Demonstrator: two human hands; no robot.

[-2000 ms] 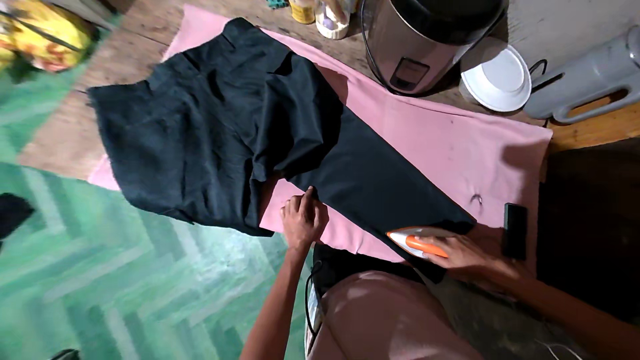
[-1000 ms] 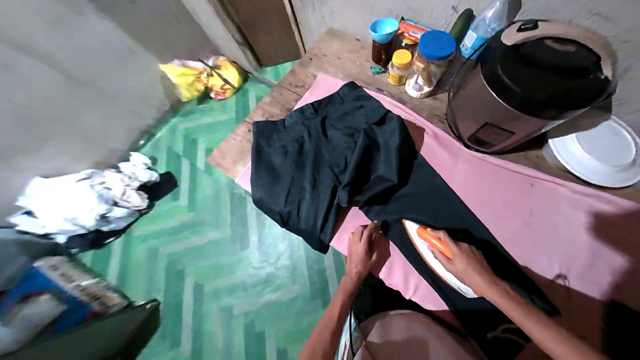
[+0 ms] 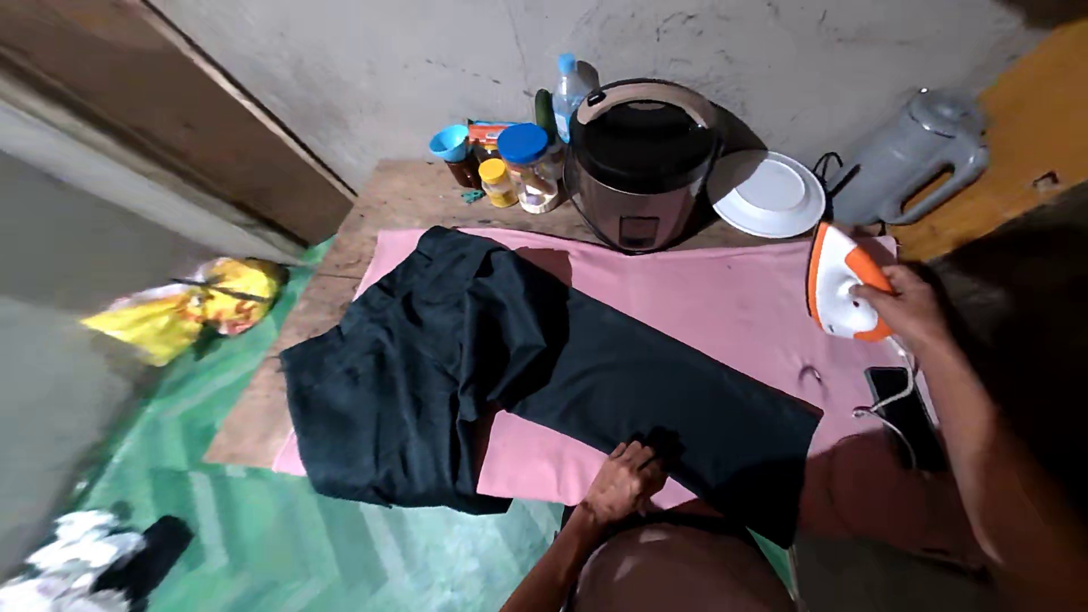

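Observation:
Black trousers (image 3: 680,382) lie across a pink cloth (image 3: 722,289) on a wooden table, one leg spread flat to the right and the upper part bunched at the left. My left hand (image 3: 627,480) rests at the near edge of the flat leg, fingers curled; whether it pinches the fabric is unclear. At the right my right hand (image 3: 909,306) grips the handle of an orange and white clothes iron (image 3: 841,285), tilted with its nose toward the wall, beyond the trouser leg. Its pale cord (image 3: 892,395) runs down past a dark phone (image 3: 908,416).
Along the wall stand a rice cooker (image 3: 642,170), a blue-lidded jar (image 3: 531,170), a yellow-lidded jar (image 3: 498,184), a plastic bottle (image 3: 568,98), white plates (image 3: 767,194) and a grey electric kettle (image 3: 909,157). A yellow plastic bag (image 3: 204,302) and white cloths (image 3: 76,552) lie on the floor.
The iron was on the trouser leg a second ago; my right hand has moved it off to the right, toward the plates and kettle. My left hand stays by the leg's near edge. The view has shifted.

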